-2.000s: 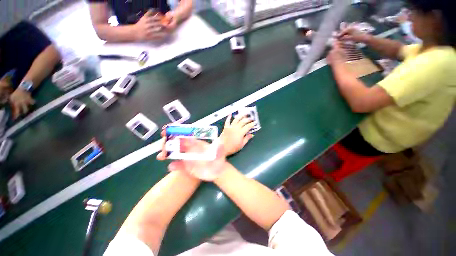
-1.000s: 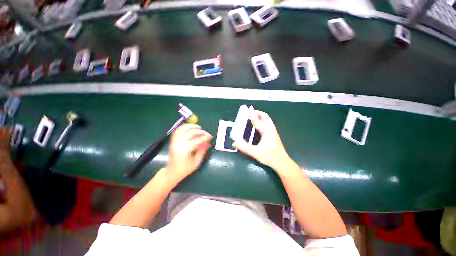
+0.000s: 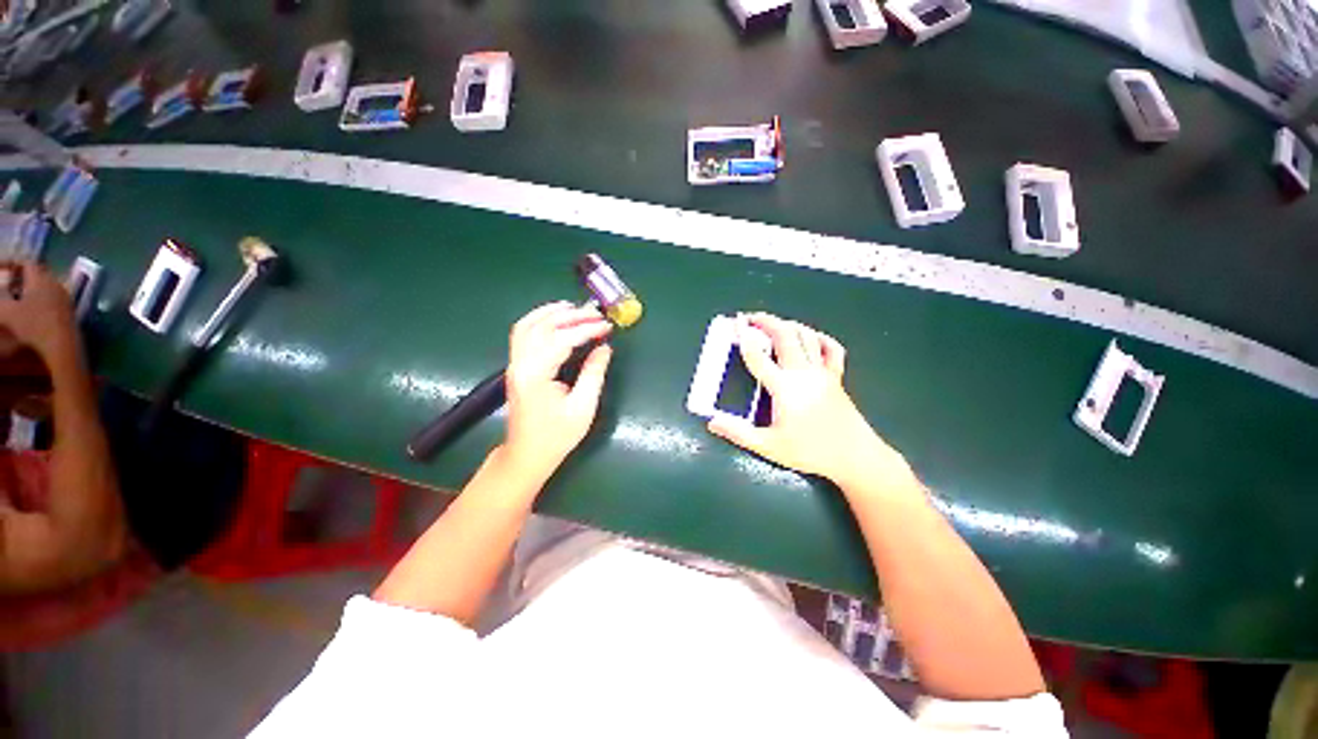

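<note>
My left hand (image 3: 552,383) is around the black grip of a mallet (image 3: 460,419); its silvery head with a yellow face shows beyond my fingers. The mallet lies low over the bench, and whether it is lifted is unclear. My right hand (image 3: 807,397) holds a white rectangular unit (image 3: 708,373) with a dark window, low at the bench surface. Its fingers and thumb cover the unit's right side and lower edge. I cannot tell the front frame and housing apart here.
A loose white frame (image 3: 1097,386) lies on the bench at right. At left are a second mallet (image 3: 229,300), another white unit (image 3: 149,289) and a neighbour's arm (image 3: 65,433). Beyond the pale rail (image 3: 636,214), housings (image 3: 937,176) and an open unit (image 3: 698,156) stand on the belt.
The view has swung from the right and tilted. The two separate white pieces at my right hand now show as one unit. My left hand has moved onto the mallet's grip.
</note>
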